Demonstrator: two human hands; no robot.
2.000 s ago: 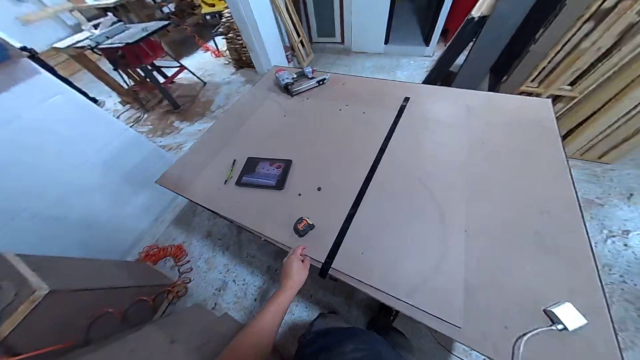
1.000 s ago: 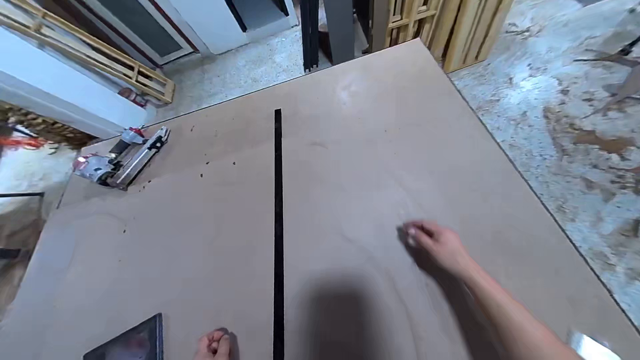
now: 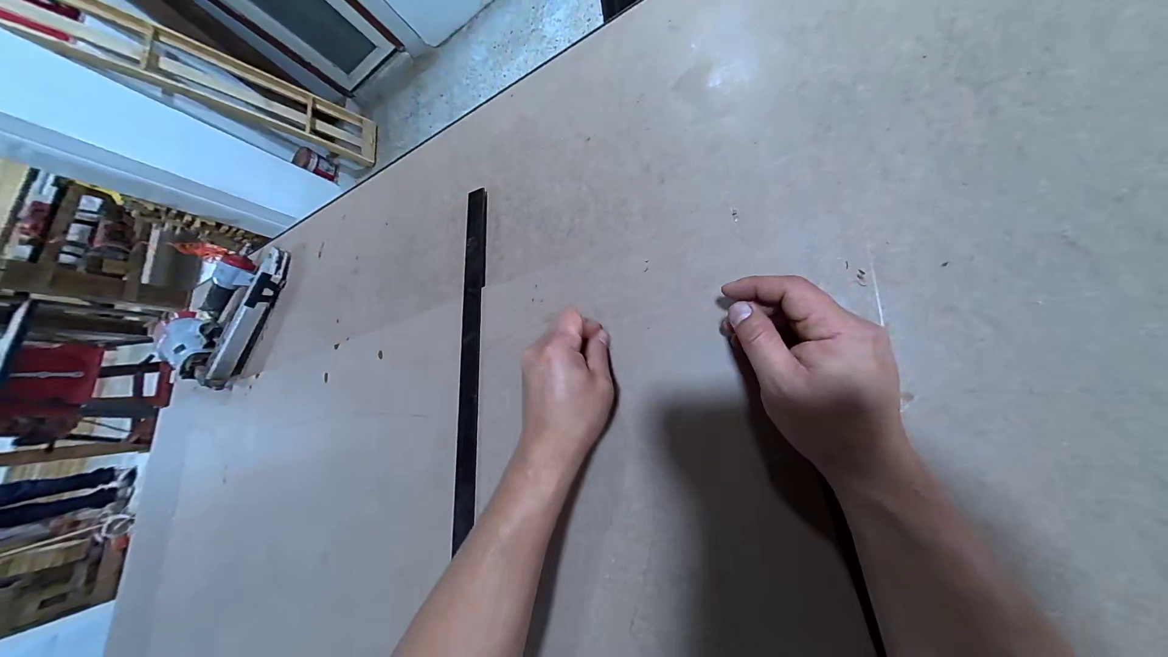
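Note:
My left hand [image 3: 568,379] hovers low over the large brown board [image 3: 383,493], fingers curled together; whether something small is between them cannot be told. My right hand [image 3: 812,356] is to the right of it, thumb and fingers bent toward each other in a loose ring, and whether they pinch anything is unclear. A long black strip [image 3: 471,365] lies on the board to the left of my left hand, and my left forearm hides its near end. Small dark specks and bits are scattered on the surface.
A handheld power saw [image 3: 224,319] rests at the board's left edge. Beyond the far edge are a wooden frame [image 3: 265,91], a tin [image 3: 316,164] and a door. At far left stand a red chair [image 3: 59,374] and a person's legs [image 3: 64,493].
Both hands are now over the board, closer together than a second ago. The view has shifted strongly across the board, and the tablet seen earlier is out of frame.

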